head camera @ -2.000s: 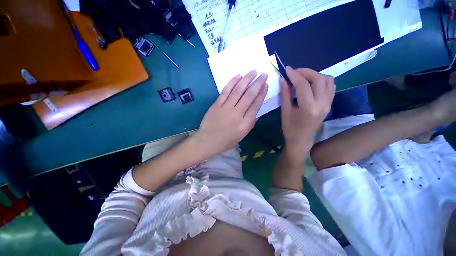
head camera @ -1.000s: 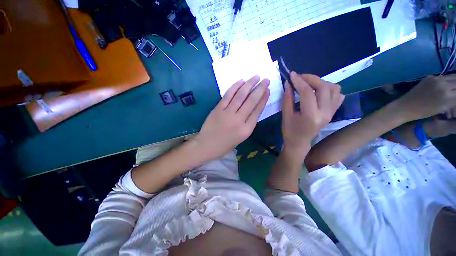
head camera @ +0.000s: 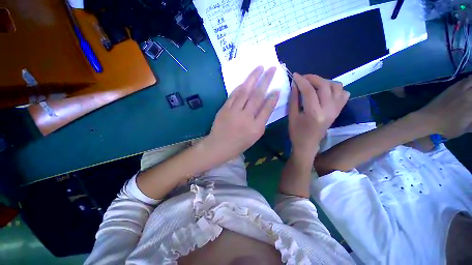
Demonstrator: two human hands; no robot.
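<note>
My left hand (head camera: 239, 116) lies flat on the white paper (head camera: 243, 72), fingers slightly apart, holding nothing. My right hand (head camera: 314, 106) grips thin tweezers (head camera: 288, 71). Their tips are at the lower left corner of the black adhesive sheet (head camera: 334, 44), on its white backing. I cannot tell whether the tips hold anything. Two small black square parts (head camera: 174, 100) lie on the green mat, left of my left hand.
An orange stand (head camera: 119, 77) with a blue-handled tool (head camera: 89, 52) is at the left. Black mouldings (head camera: 150, 20) lie behind. A printed record sheet (head camera: 269, 20) with a pen is at the back. Another person's arm (head camera: 393, 127) is at the right, near cables (head camera: 458, 49).
The tweezers' tips have moved slightly left and down to the black sheet's corner. My left hand stays on the paper with its fingers a little more spread. The neighbour's arm has moved.
</note>
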